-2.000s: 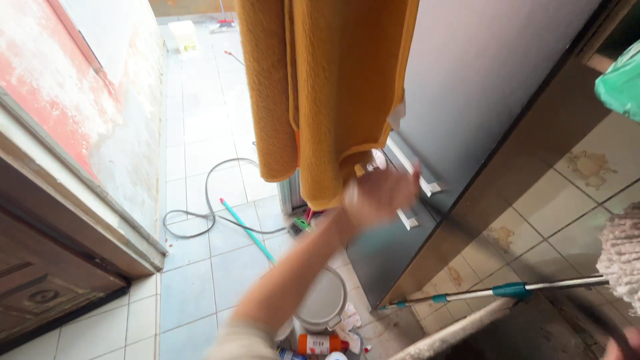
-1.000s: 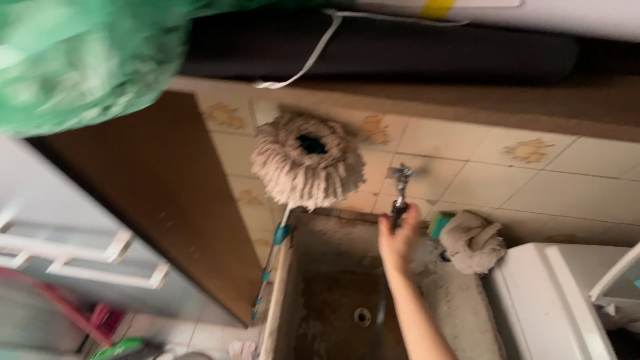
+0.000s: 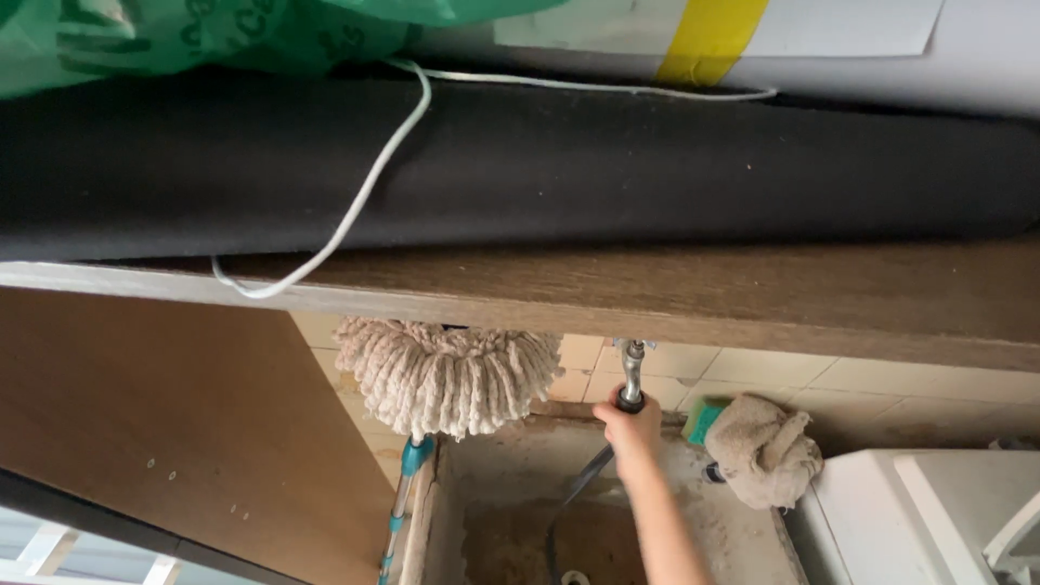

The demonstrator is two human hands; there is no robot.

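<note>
My right hand (image 3: 638, 426) reaches up from the bottom edge and is closed around the black collar of a hose (image 3: 630, 400), right under a metal tap (image 3: 633, 367) on the tiled wall. From there the dark hose (image 3: 589, 471) hangs into a worn laundry sink (image 3: 520, 487), beside its drain (image 3: 575, 578). A string mop head (image 3: 451, 382) stands upright left of the tap, on a teal and silver handle (image 3: 416, 459). My left hand is out of view.
A wooden shelf (image 3: 569, 296) with a dark roll (image 3: 520, 171), white cord (image 3: 366, 187) and green plastic bag (image 3: 203, 41) crosses above the sink. A grey rag (image 3: 764, 451) and sponge (image 3: 705, 421) lie on the rim. Right is a white appliance (image 3: 886, 504); left, a brown panel (image 3: 179, 422).
The view has swung from the orange towel and refrigerator to the sink. My right hand stays at the tap from one second ago; the shelf now covers more of the view.
</note>
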